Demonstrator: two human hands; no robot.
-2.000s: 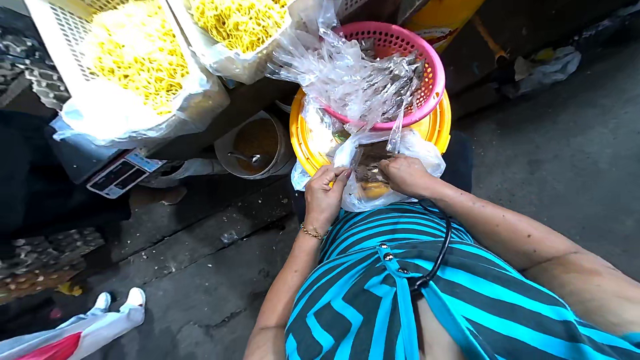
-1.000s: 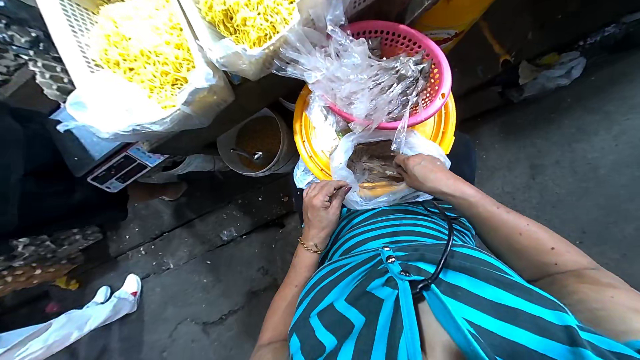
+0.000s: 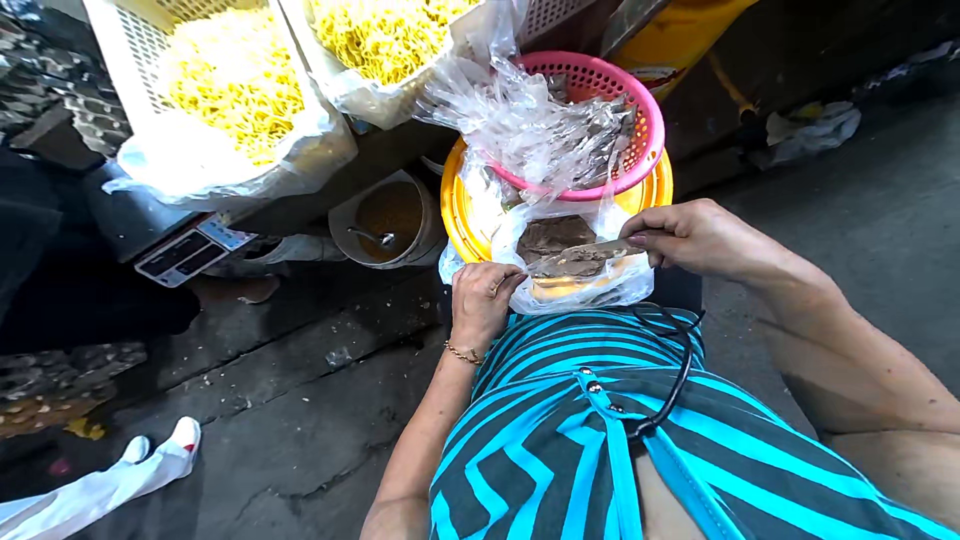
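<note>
My right hand [image 3: 682, 238] holds the end of a flat utensil [image 3: 611, 246], whose far part carries brown paste. Below and left of it, more brown paste [image 3: 555, 234] lies in an open clear plastic bag [image 3: 630, 289]. My left hand [image 3: 484, 296] pinches thin plastic at the bag's left side. The bag rests over a yellow round tub [image 3: 459, 210] in front of my body. A pink perforated basket [image 3: 654, 127] stands on the tub's far side, holding clear plastic bags [image 3: 517, 124], several with grey-brown contents.
Two white perforated crates [image 3: 124, 56] with yellow noodles [image 3: 232, 82] stand at upper left, near a digital scale [image 3: 180, 255]. Below them is a white bucket [image 3: 341, 225] with brown liquid and a spoon [image 3: 379, 238]. Another person's legs [image 3: 112, 484] show at lower left; crumpled plastic [image 3: 821, 127] lies right.
My right hand has moved a little right and up from over the paste, and the utensil with paste on it now shows. The left hand stays at the bag's left side.
</note>
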